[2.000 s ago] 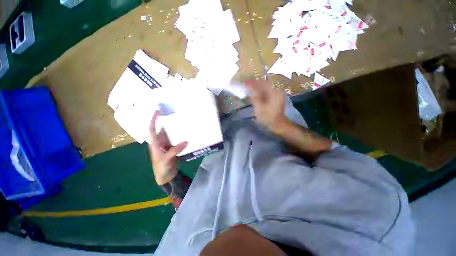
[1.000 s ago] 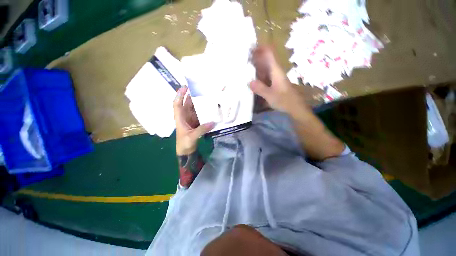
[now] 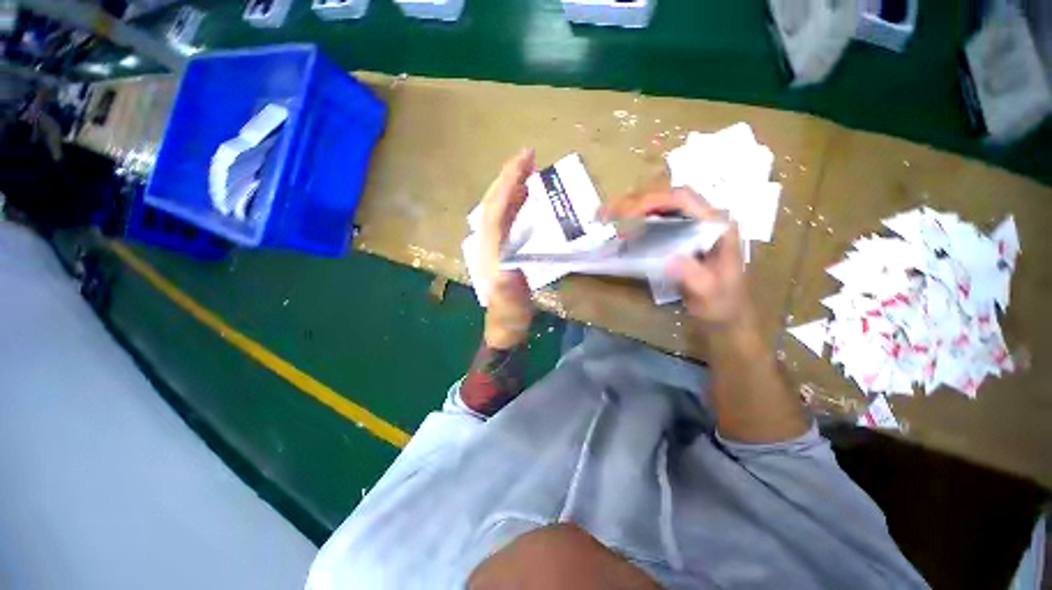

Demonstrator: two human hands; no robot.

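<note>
A thin white carton [image 3: 600, 256] is held nearly edge-on between my hands, with a greyish inside showing at its right end. My right hand [image 3: 706, 259] grips that right end. My left hand [image 3: 508, 236] stands upright at its left end, fingers extended and touching it; whether it grips is unclear. White cartons with a black band [image 3: 562, 198] lie on the bench behind the held one. White leaflets [image 3: 738, 173] lie beyond my right hand.
A blue bin [image 3: 331, 150] with white folded pieces [image 3: 245, 164] stands at the left. A heap of small white and red slips [image 3: 917, 305] lies at the right on the brown bench [image 3: 444, 121]. White trays [image 3: 608, 12] line the green surface beyond.
The view has swung left and up, showing more of the bin and trays. The held carton has gone from lying face-up to nearly edge-on. My right hand has come onto its right end.
</note>
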